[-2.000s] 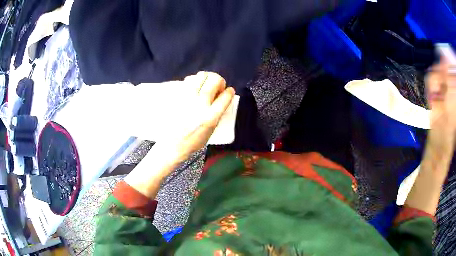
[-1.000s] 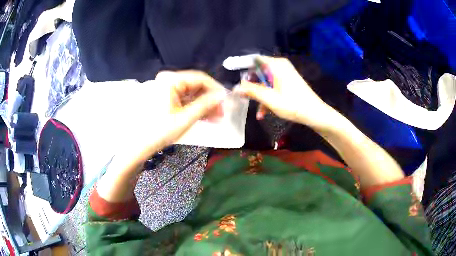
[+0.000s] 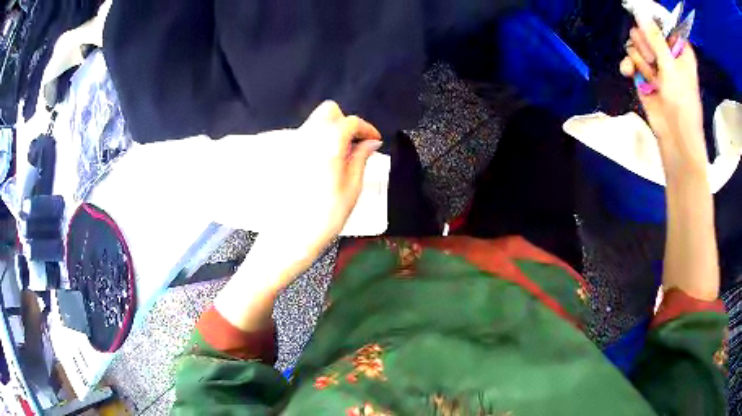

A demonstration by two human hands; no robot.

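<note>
A dark garment (image 3: 317,69) lies heaped beyond my hands, with its white collar (image 3: 372,199) toward me at the table's edge. My left hand (image 3: 329,162) pinches the collar near its right end, thumb and fingertips together. My right hand (image 3: 663,77) is raised at the upper right, away from the garment. It is closed around thread snips (image 3: 679,28) with metal blades and a pink grip; a white thing also shows at its fingertips. No needle or thread can be made out.
A round black tray (image 3: 99,276) with a red rim and small discs is at left, a dark flat rectangle (image 3: 73,310) on its edge. Dark spools (image 3: 42,218) and a clear plastic bag (image 3: 98,122) lie beyond. Blue crates (image 3: 541,53) and another cream collar (image 3: 622,146) are at right.
A second ago both hands met at the collar. My right hand has since moved far up and right with the snips. My left hand remains on the collar, which has shifted slightly left.
</note>
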